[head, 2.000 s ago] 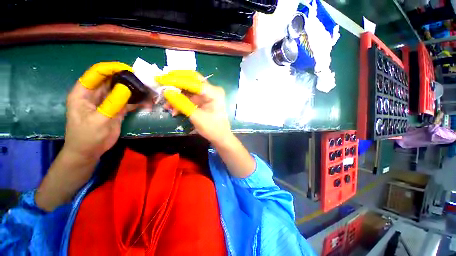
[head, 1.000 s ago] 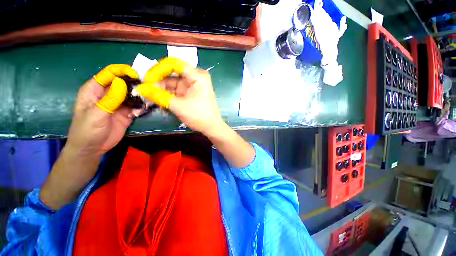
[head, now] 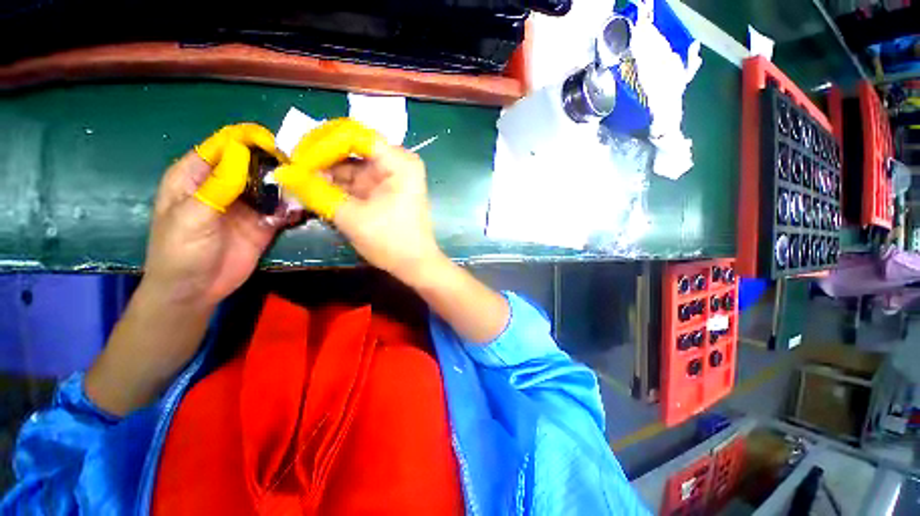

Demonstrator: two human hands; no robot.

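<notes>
My left hand point(head: 209, 217), with yellow finger cots, grips a small black lens unit point(head: 264, 185) between thumb and fingers above the front edge of the green bench. My right hand point(head: 375, 202), also with yellow finger cots, pinches a small white wipe point(head: 272, 176) against the unit's face. My fingers hide part of the unit and most of the wipe. White wipes point(head: 379, 114) lie on the bench just behind my hands, with a thin pale stick point(head: 424, 143) beside them.
Black trays point(head: 353, 35) with a red crate rim point(head: 252, 69) stand at the back. Two round metal containers point(head: 588, 94) stand on a white sheet point(head: 535, 186) beside a blue-and-white packet point(head: 666, 111). A filled lens tray point(head: 802, 186) and red parts board point(head: 696, 338) are at right.
Since two seconds ago, my right hand has brought the wipe onto the unit, and the unit has turned in my left hand. Over the last second both hands have hardly moved.
</notes>
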